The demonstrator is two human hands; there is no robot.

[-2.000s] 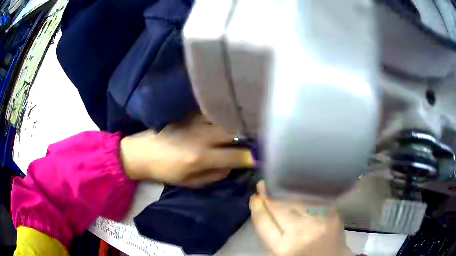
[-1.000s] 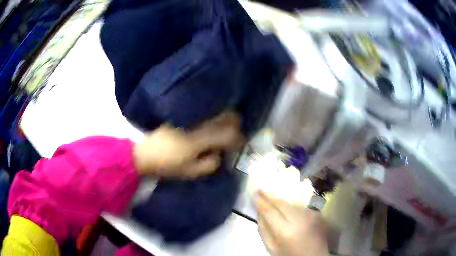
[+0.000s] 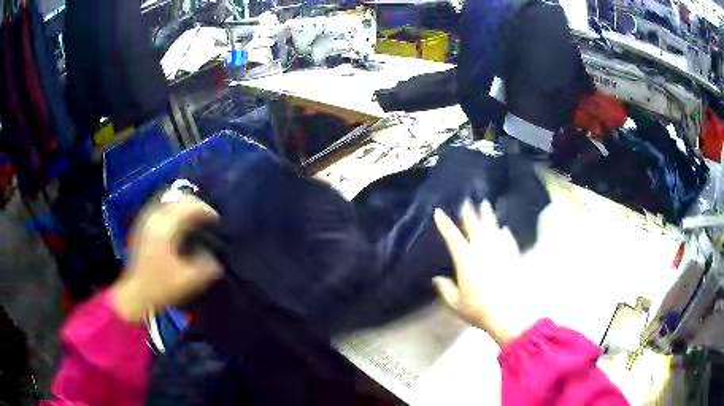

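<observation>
A large dark navy garment (image 3: 317,246) lies across the left part of the white sewing table and hangs over its left edge, near a blue crate. My left hand (image 3: 171,254) is blurred and curled around the garment's left part, with its thumb and fingers gripping the cloth. My right hand (image 3: 480,270) has its fingers spread over the garment's right part, palm down. The needle area of the sewing machine (image 3: 635,341) is at the lower right, brightly lit, away from the garment.
The blue crate (image 3: 119,186) stands left of the table. A heap of dark garments (image 3: 627,170) lies at the back right. A dark-clothed figure or hanging garments (image 3: 520,71) are behind the table. Another white table (image 3: 333,89) and a yellow crate (image 3: 413,44) are farther back.
The view has swung left and up. The garment has moved away from the machine to the table's left edge. My left hand has moved left with it, and my right hand is now on the cloth.
</observation>
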